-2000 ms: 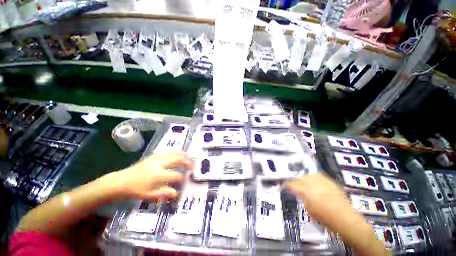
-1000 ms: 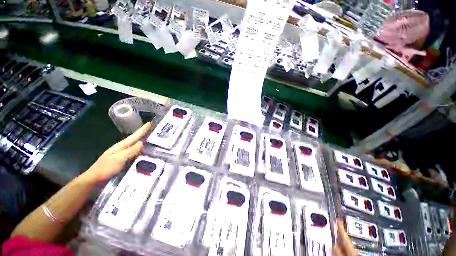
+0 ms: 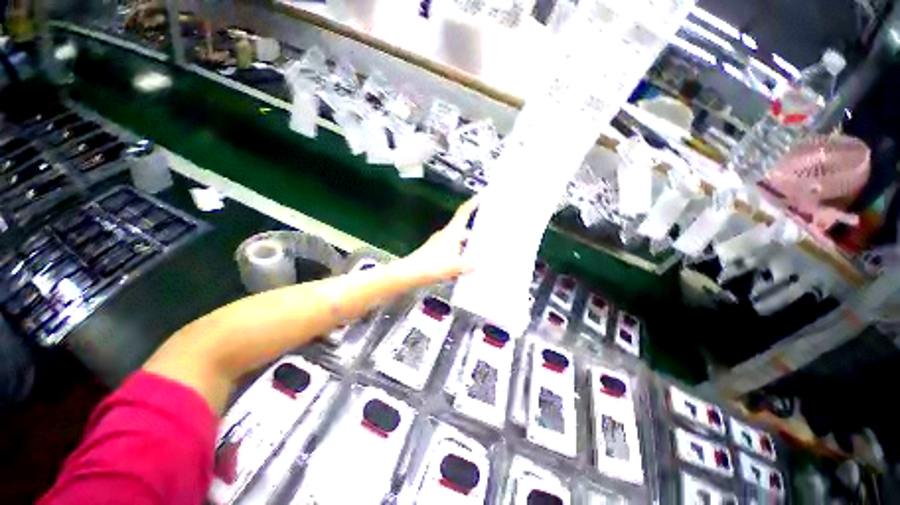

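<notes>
A long white label strip [image 3: 538, 168] with faint print hangs over the clear blister tray [image 3: 646, 473]. The tray holds two rows of white phone units [image 3: 415, 345], each with a dark oval and red patch at its upper end. My left arm reaches across the tray's left part. My left hand [image 3: 452, 245] is at the strip's left edge, above the tray's back. Its fingertips are partly hidden, so I cannot tell whether they grip anything. My right hand is not in view.
A label roll [image 3: 268, 262] stands on the bench left of the tray. Dark trays [image 3: 99, 247] lie at far left. More units [image 3: 701, 449] lie in trays at the right. White slips [image 3: 410, 148] hang from the shelf above. A pink basket [image 3: 821, 170] is at upper right.
My left hand has moved from the tray's left edge forward and right to the strip. My right hand has gone out of the picture. The view has tilted and shifted.
</notes>
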